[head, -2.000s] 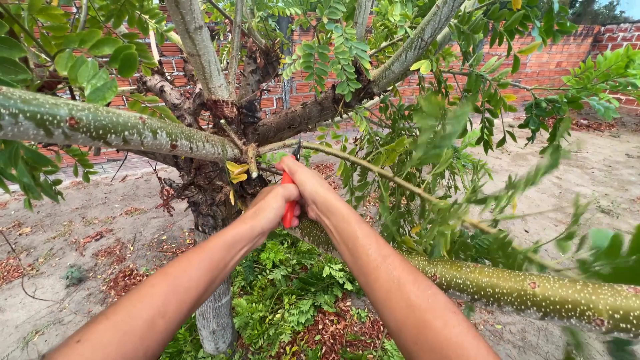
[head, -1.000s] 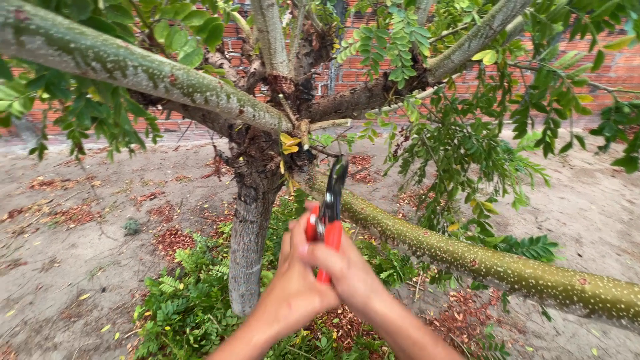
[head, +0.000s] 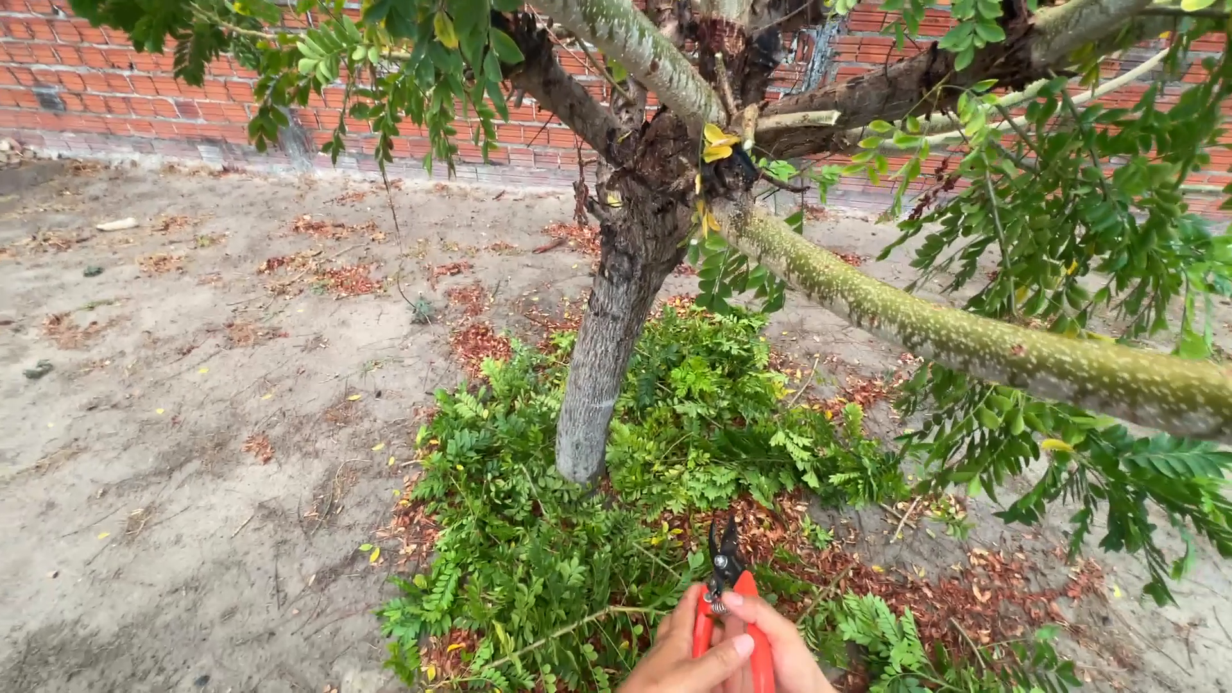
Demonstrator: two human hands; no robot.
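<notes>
Red-handled pruning shears (head: pixel 757 630) with black blades are in both hands at the bottom of the view, blades pointing up and parted. My left hand (head: pixel 685 654) closes on the left handle, its thumb across toward the right one. My right hand (head: pixel 784 650) wraps the right handle, with a thumb near the spring. Beyond the shears stands a tree trunk (head: pixel 616 318). Above them to the right, a thick speckled green branch (head: pixel 962 337) reaches out from the trunk. A pale cut branch stub (head: pixel 797 120) shows at the fork, next to yellow leaves (head: pixel 717 144).
Cut leafy branches (head: pixel 539 539) lie around the trunk's base, among dry brown leaves (head: pixel 972 597). Leafy twigs (head: pixel 1088 192) hang on the right. Sandy ground (head: pixel 192 462) spreads on the left, and a red brick wall (head: pixel 173 96) runs behind the tree.
Both hands and the shears have moved down and back from the fork. The leafy branch beside the hands two seconds ago no longer reaches from the fork. The view has tilted downward.
</notes>
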